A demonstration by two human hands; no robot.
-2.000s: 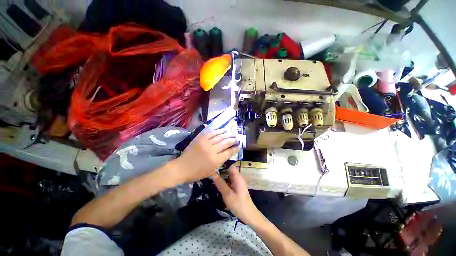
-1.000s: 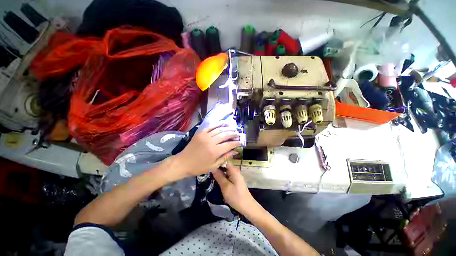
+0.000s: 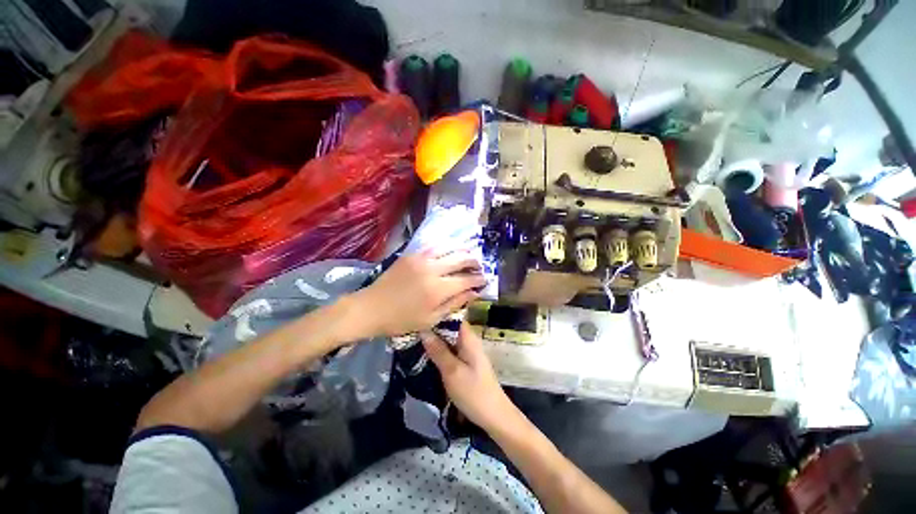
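The printed fabric [image 3: 291,296], pale grey-blue with white leaves and dark parts, runs from the overlock machine's left end down onto my lap. The overlock machine [image 3: 603,161] is a beige head with a row of tension dials. My left hand [image 3: 427,291] lies flat on the fabric just left of the lit needle area. My right hand [image 3: 467,371] is below it at the table's front edge, with thumb and fingers pinching the fabric's edge. The needle area is glaring, so the cloth there is hard to make out.
A red plastic bag [image 3: 271,181] stands left of the machine. An orange-yellow cover [image 3: 447,147] is at its left end. Thread cones [image 3: 445,84] stand behind. The orange-red tray [image 3: 738,255], pinkish tweezers [image 3: 644,334] and more dark leaf-print cloth [image 3: 854,241] are to the right.
Both hands keep nearly the same places at the machine. The fabric hanging below my right hand has shifted, and a pale piece now shows there. The camera view has moved slightly.
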